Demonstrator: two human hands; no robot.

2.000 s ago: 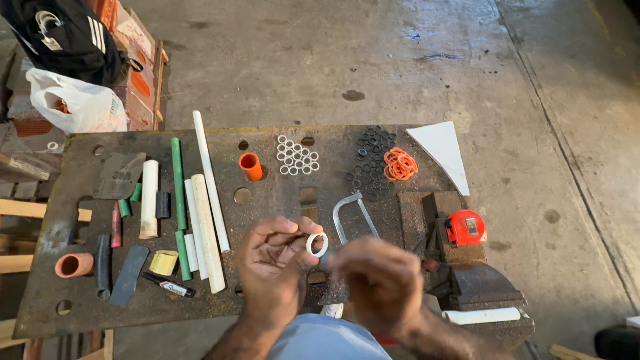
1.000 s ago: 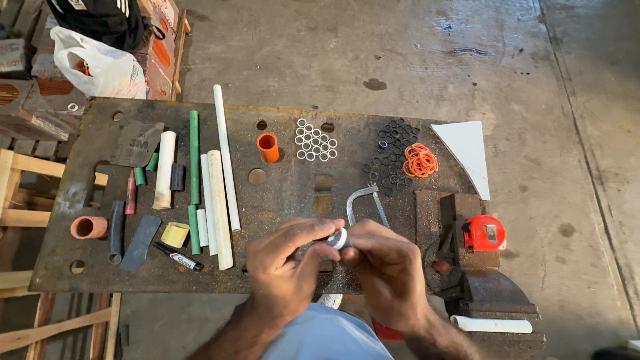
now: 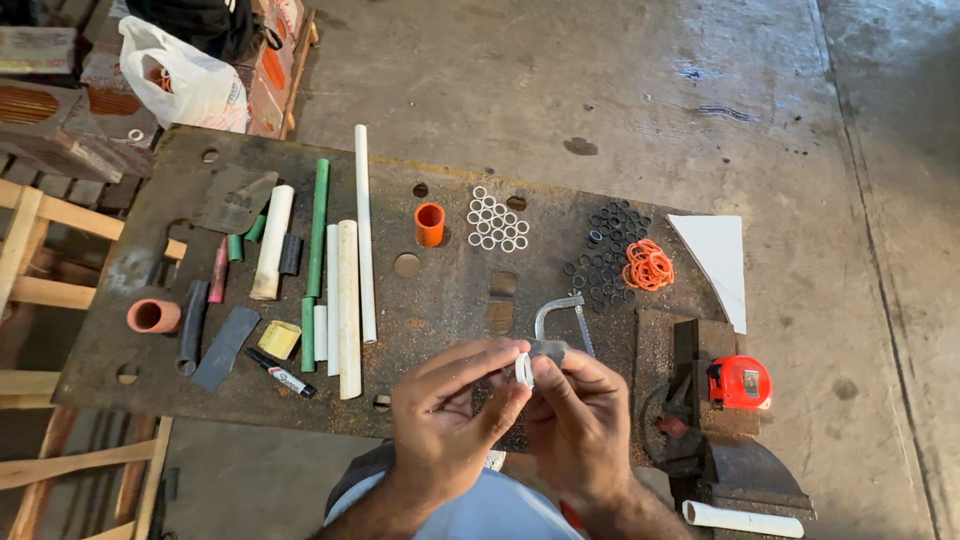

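Note:
A small white plastic ring point(image 3: 524, 370) is pinched between the fingertips of my left hand point(image 3: 457, 412). My right hand point(image 3: 581, 420) holds a small grey piece of sandpaper point(image 3: 553, 350) against the ring. Just beyond my hands lies a small hacksaw point(image 3: 561, 306) with a metal frame. Farther back on the metal bench are a cluster of white rings point(image 3: 496, 222), a group of black rings point(image 3: 611, 236) and a pile of orange rings point(image 3: 648, 265). An orange pipe piece point(image 3: 430, 225) stands upright left of the white rings.
White pipes point(image 3: 349, 307), a green pipe point(image 3: 318, 225), a black marker point(image 3: 281, 373) and a yellow block point(image 3: 280, 340) lie at left. A bench vise point(image 3: 694, 390) with a red tape measure point(image 3: 740, 382) on it is at right. A white pipe point(image 3: 742, 519) lies lower right.
Two seconds ago my left hand held the ring face-up and my right hand was apart and blurred. Now both hands are together at the ring, with the grey sandpaper plainly in view.

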